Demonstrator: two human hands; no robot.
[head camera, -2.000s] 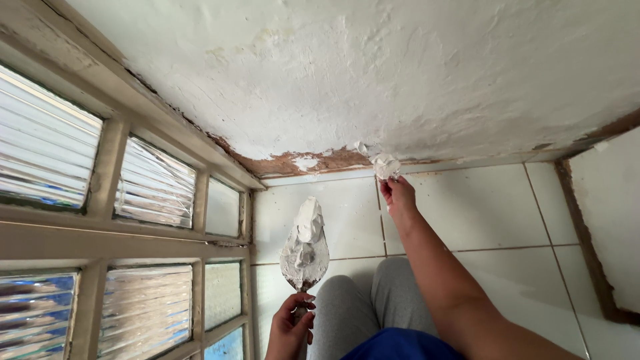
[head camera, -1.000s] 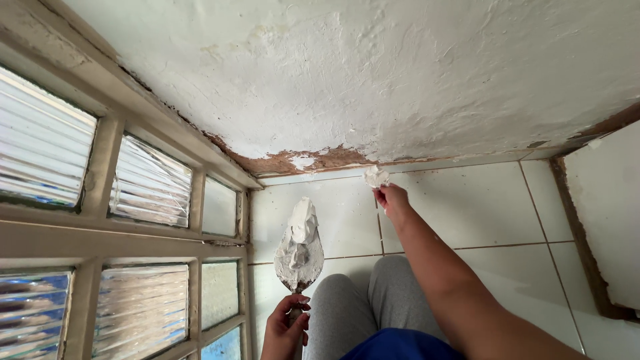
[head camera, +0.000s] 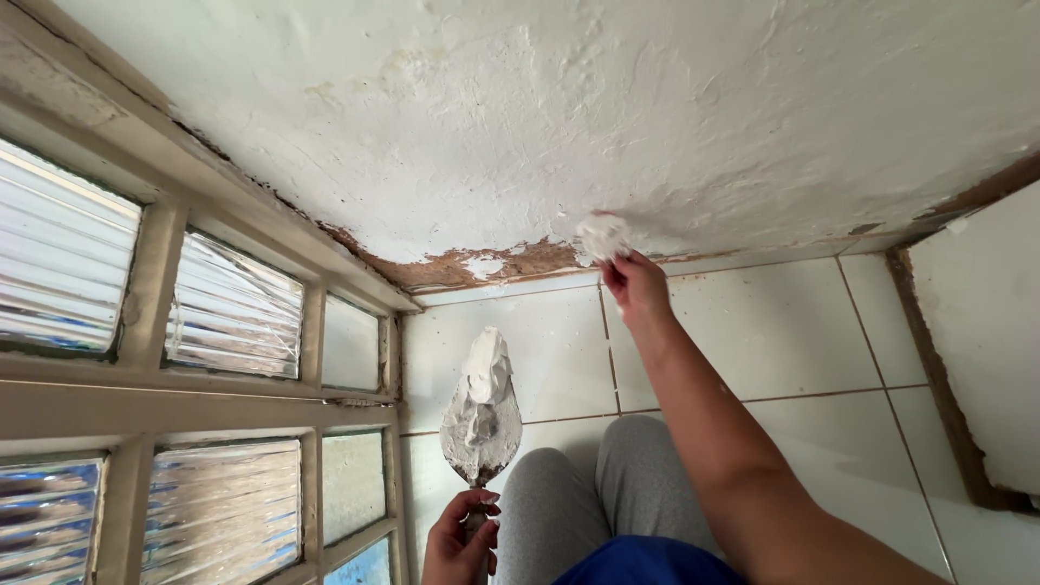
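Note:
My left hand (head camera: 467, 532) grips the handle of a trowel (head camera: 481, 431) with a broad, leaf-shaped blade. White filler paste (head camera: 487, 366) is heaped along the blade, which is over the tiled floor. My right hand (head camera: 634, 284) holds a small tool whose end is covered in white paste (head camera: 603, 236); the tool itself is mostly hidden. That end is at the foot of the white wall (head camera: 520, 122), just right of a strip of bare brown wall (head camera: 520, 258) where the coating is gone. Paste smears show on my right wrist.
On the left stands a beige frame (head camera: 162, 276) with ribbed glass panes (head camera: 236, 305). White floor tiles (head camera: 731, 325) with brown joints run below the wall. At the right is a white panel (head camera: 983, 325) with a rough brown edge. My knees (head camera: 552, 504) are between my hands.
My right hand was lower, over the floor's edge, one second ago and is now up against the wall's foot with the pasted tool. My left hand keeps hold of the trowel in much the same place.

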